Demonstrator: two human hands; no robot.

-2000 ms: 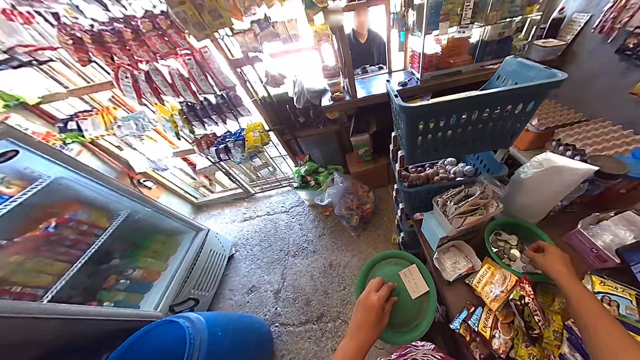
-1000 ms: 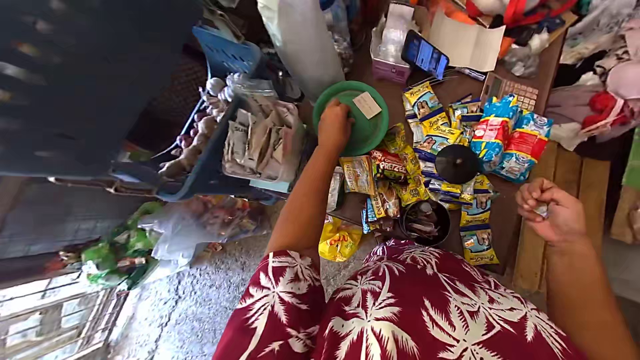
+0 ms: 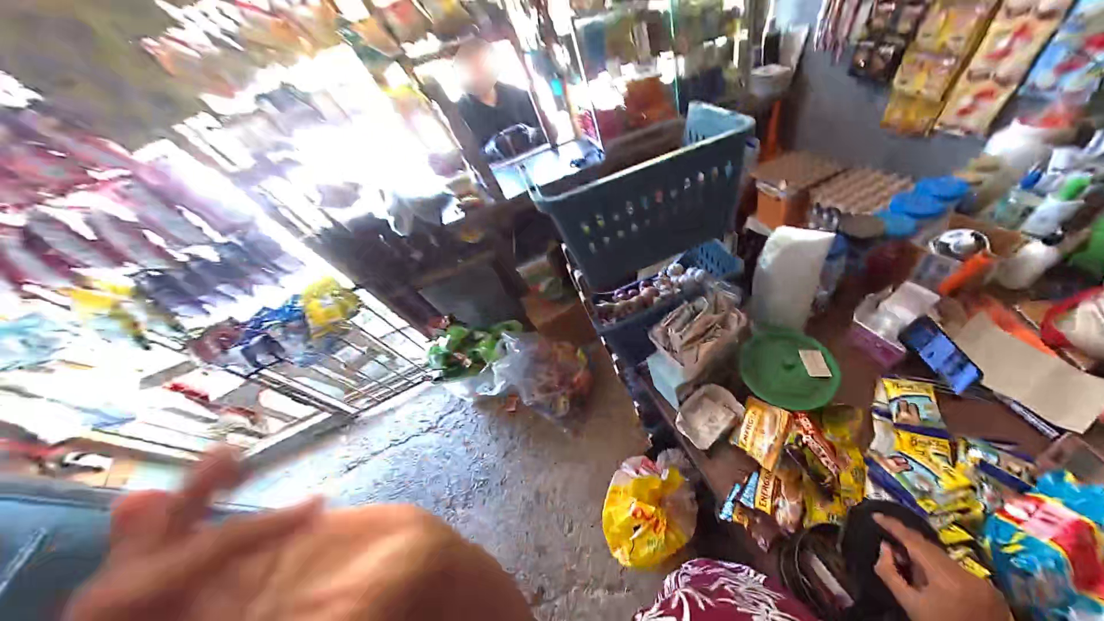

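Observation:
My left hand is large and blurred at the lower left, fingers apart, with nothing seen in it. At the lower right, my right hand has its thumb and finger at the knob of a round black lid. The lid is tilted beside an open dark round container, whose contents are blurred. Snack packets and yellow packs lie behind that hand. Farther back on the table is a green plastic lid with a paper slip on it.
Stacked blue baskets stand at the table's left edge, near a tub of packets. A phone rests at the right. Bagged goods and a yellow bag are low down. A person is at the window.
My left hand has left the green lid and come to the lower left. My right hand has gone to the black lid, which has moved from the packets to beside the dark container. The view has swung.

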